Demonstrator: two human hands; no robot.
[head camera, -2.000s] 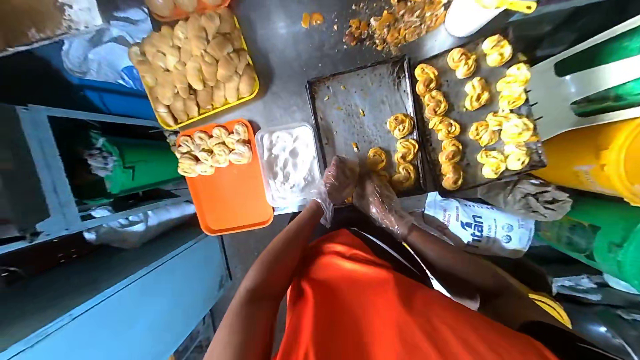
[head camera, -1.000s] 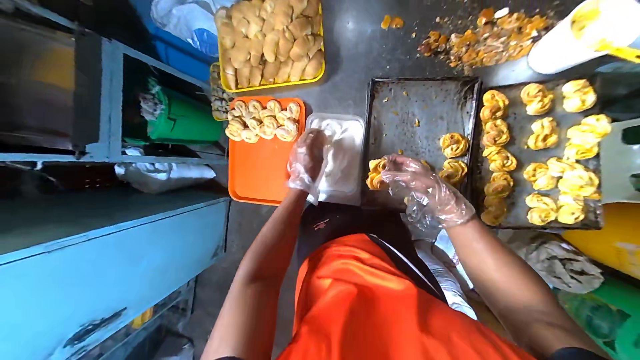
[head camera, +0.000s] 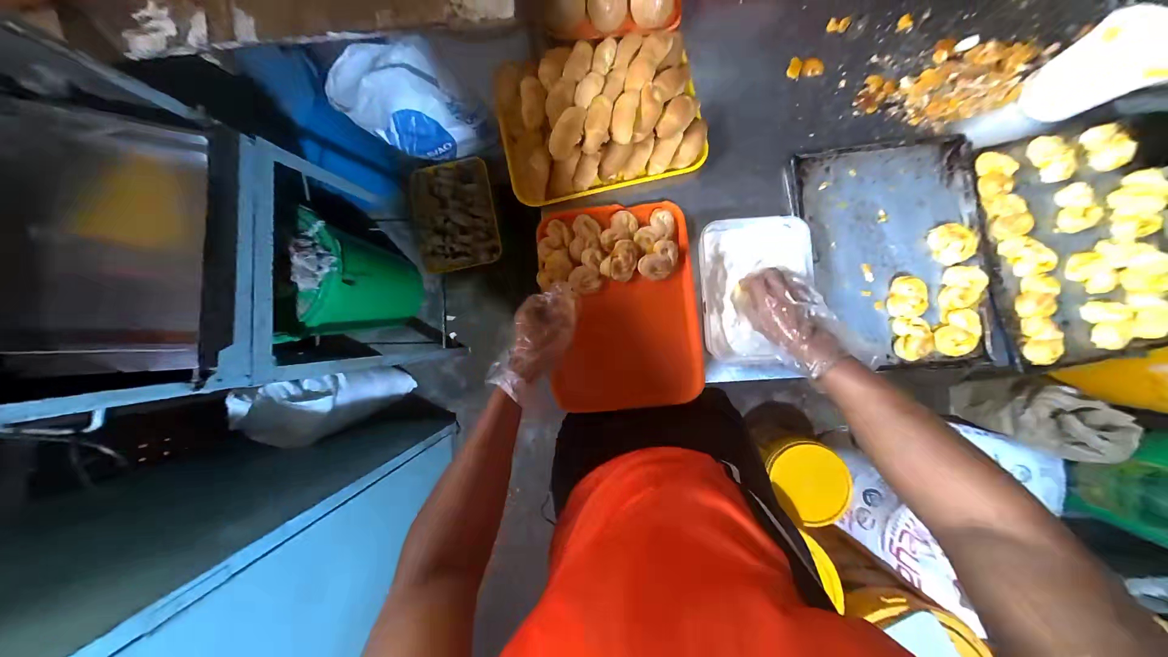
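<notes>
My left hand, in a clear plastic glove, is at the left edge of the orange plastic tray, close to a twisted bread roll in the front row. Other coated rolls fill the tray's far part. My right hand, gloved too, reaches into a white container of white powder; a bit of yellowish roll shows at its fingertips. Right of the container lies a dark metal baking tray with several glazed twisted rolls at its right side.
A yellow tray of oblong buns stands behind the orange tray. Another baking tray of yellow rolls is at far right, with crumbs beyond. Left are a small tray and a green bin. A yellow lid is below.
My left hand has moved from the powder container to the orange tray. My right hand has gone from the baking tray into the powder. The view has shifted left.
</notes>
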